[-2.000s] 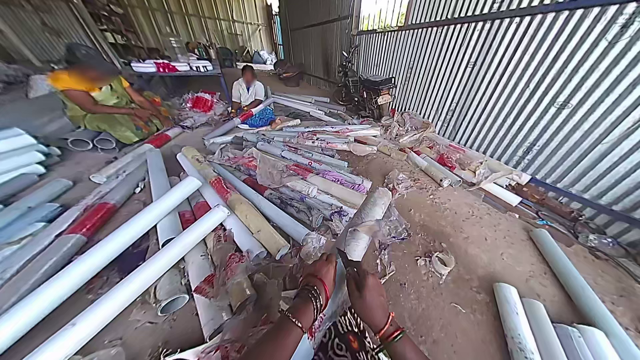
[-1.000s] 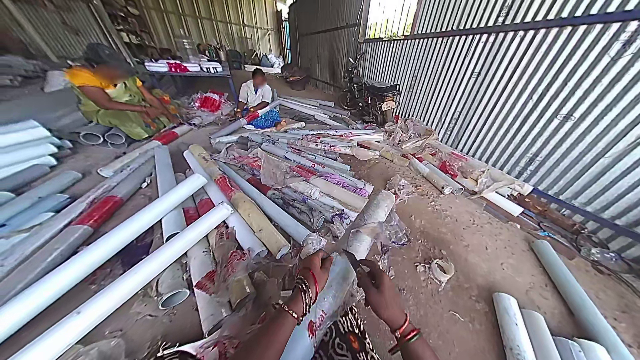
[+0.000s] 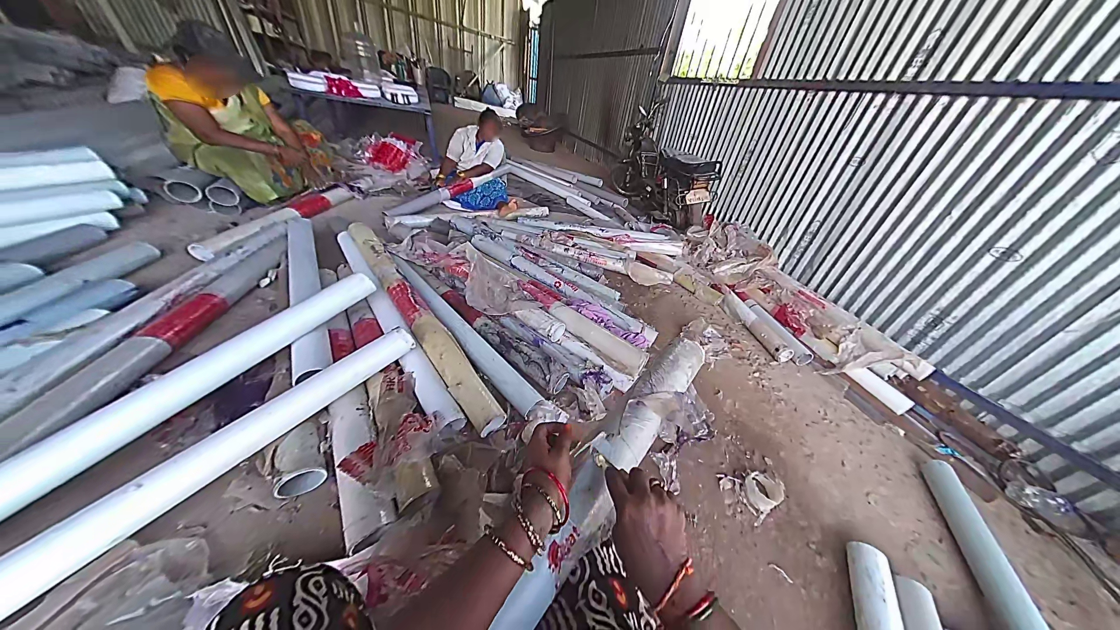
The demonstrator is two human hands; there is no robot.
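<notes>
A pale grey plastic pipe [image 3: 569,560] with red marking lies between my forearms and slants away from my lap. Its far part wears a whitish, torn plastic film wrapping [image 3: 647,407]. My left hand [image 3: 549,459] pinches clear film at the pipe's left side, fingers together. On the right side, my right hand [image 3: 646,516] has its fingers curled at the edge of the wrapping; whether a tool is in it cannot be told. Bangles circle both wrists.
Many wrapped pipes [image 3: 455,359] lie spread ahead, with white pipes [image 3: 201,376] at left. Two people [image 3: 219,131] sit on the floor beyond. More pipes [image 3: 980,542] lie at lower right. A motorcycle [image 3: 674,171] stands near the corrugated metal wall [image 3: 919,175].
Both hands have stayed around the pipe at the wrapping's edge. More of the bare pipe with red marking shows between my forearms than two seconds ago.
</notes>
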